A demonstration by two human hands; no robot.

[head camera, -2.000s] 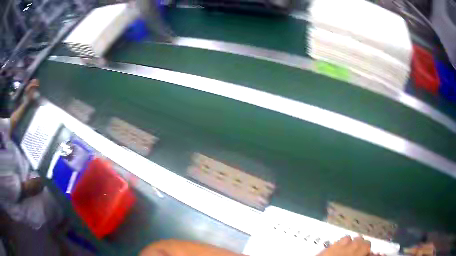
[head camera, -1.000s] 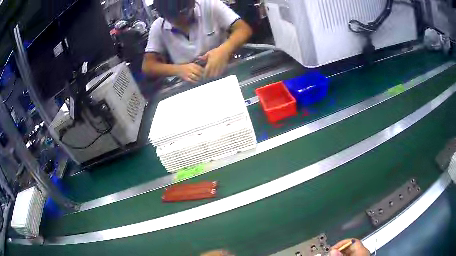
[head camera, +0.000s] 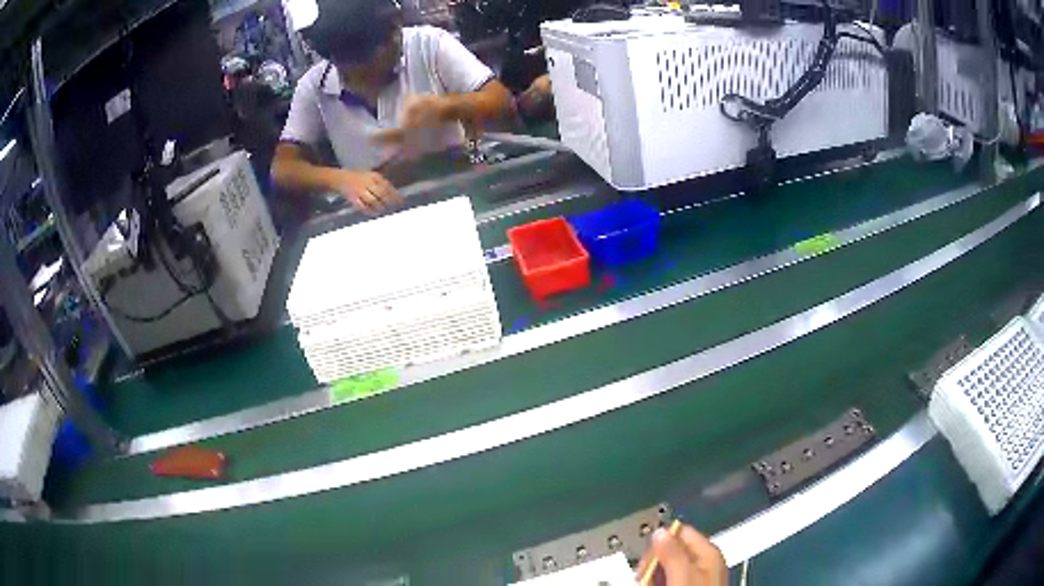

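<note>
My right hand (head camera: 689, 561) is at the bottom edge, cut off by it, with its fingers around a thin yellow pen-like tool (head camera: 662, 549). A white tray (head camera: 586, 572) shows only as a corner just left of the hand. A grey fixture (head camera: 595, 543) with round seats lies on the green belt behind the tray and fingertips. Another grey fixture (head camera: 813, 452) lies further right along the belt. My left hand is not in view.
A tall white tray stack (head camera: 395, 292), a red bin (head camera: 547, 258) and a blue bin (head camera: 618, 232) stand across the belt. A person sits behind them. A red fixture (head camera: 190, 462) lies far left. A tray stack with rows of holes (head camera: 1007, 389) stands at right.
The view has swung right. The red fixtures have shifted left along the belt. The opposite person's hands have moved apart, one raised. My right hand still holds the tool.
</note>
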